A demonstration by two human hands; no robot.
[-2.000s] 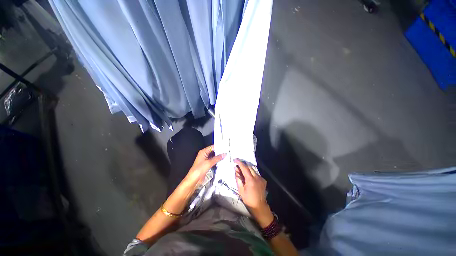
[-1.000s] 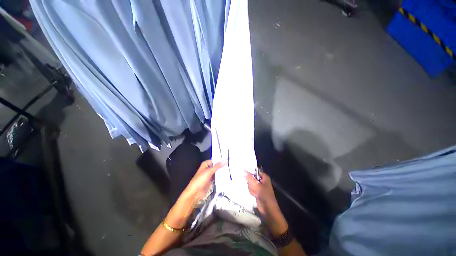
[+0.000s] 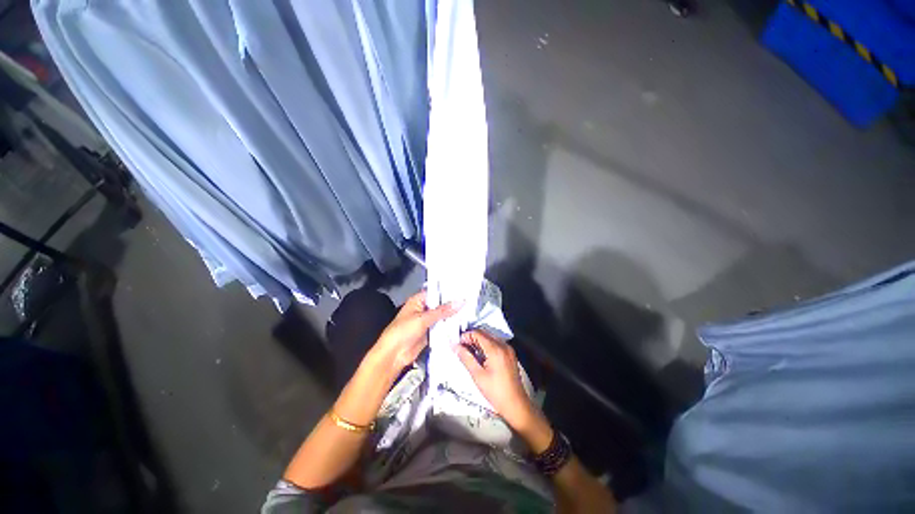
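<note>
A sleeve, glaring white under the light, runs down from the top of the view to my lap. My left hand grips its left edge near the lower end, thumb lying on the cloth. My right hand is just right of and below it, fingers curled, with a small dark thing between them that I cannot identify. Whether these fingers also hold the cloth is unclear. A folded pale flap shows right of the sleeve above my right hand. A printed lap cloth lies under the hands.
Light blue garments hang at the upper left, their hems above the grey floor. More blue garments hang at the lower right. A blue bin with a black-yellow stripe stands at the upper right. Dark metal frame bars are at the left.
The sleeve looks narrower and has shifted left. My right hand has left the sleeve's right edge and moved inward, its fingers now curled. The bin and right garments sit higher in view.
</note>
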